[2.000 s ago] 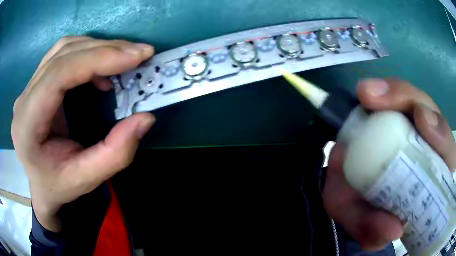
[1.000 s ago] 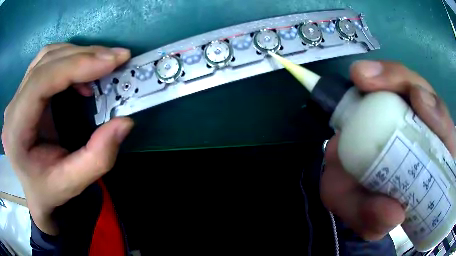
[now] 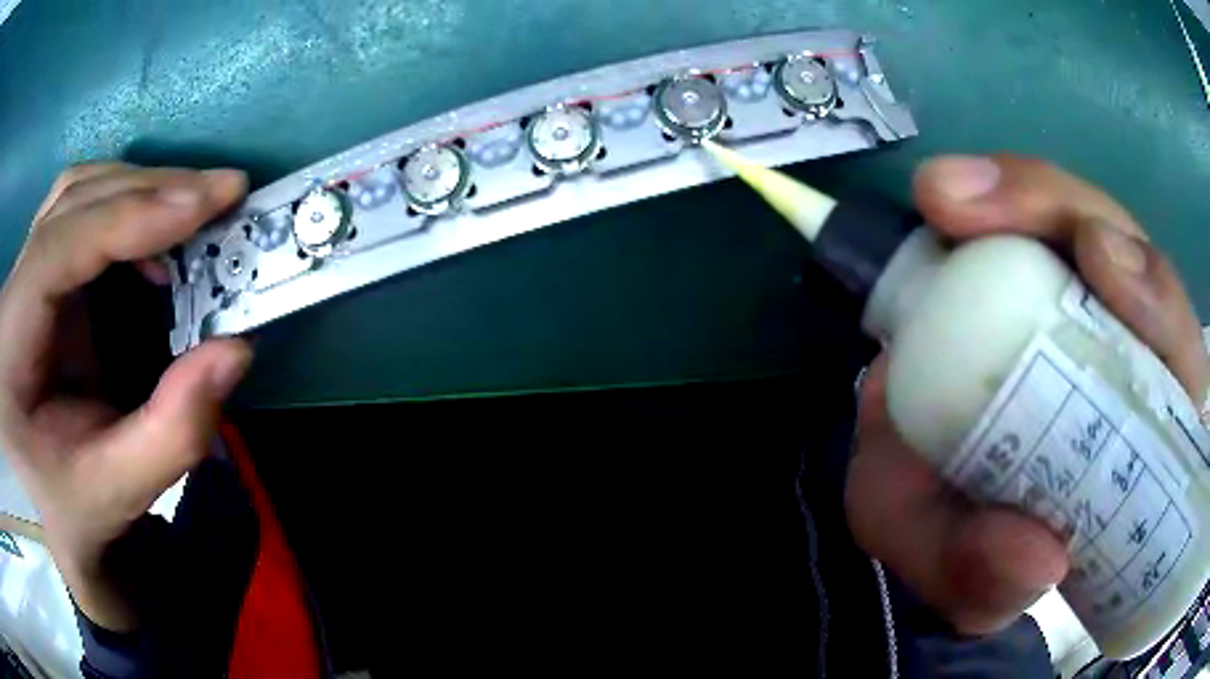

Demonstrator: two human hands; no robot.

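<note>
My left hand [image 3: 113,358] grips the left end of the silver strip [image 3: 511,208] between thumb and fingers, above the green surface. The strip rises to the right and carries a row of several round discs [image 3: 561,134], with bluish pieces between them and a red wire [image 3: 604,102] along the upper edge. The leftmost seat [image 3: 236,265] shows only a small hub with dark holes. My right hand [image 3: 955,531] holds the milky white dispensing bottle [image 3: 989,352]. Its pale-yellow needle nozzle [image 3: 772,190] points up-left, its tip at the lower edge of the second disc from the right.
The green bench surface [image 3: 531,332] lies behind and below the strip, with its near edge crossing mid-picture. Dark clothing with a red panel [image 3: 275,570] fills the lower part. Pale objects show at the lower left corner, partly cut off.
The strip and my left hand have moved left. The nozzle tip, first below the strip, then at the third disc from the right, is now at the second from the right.
</note>
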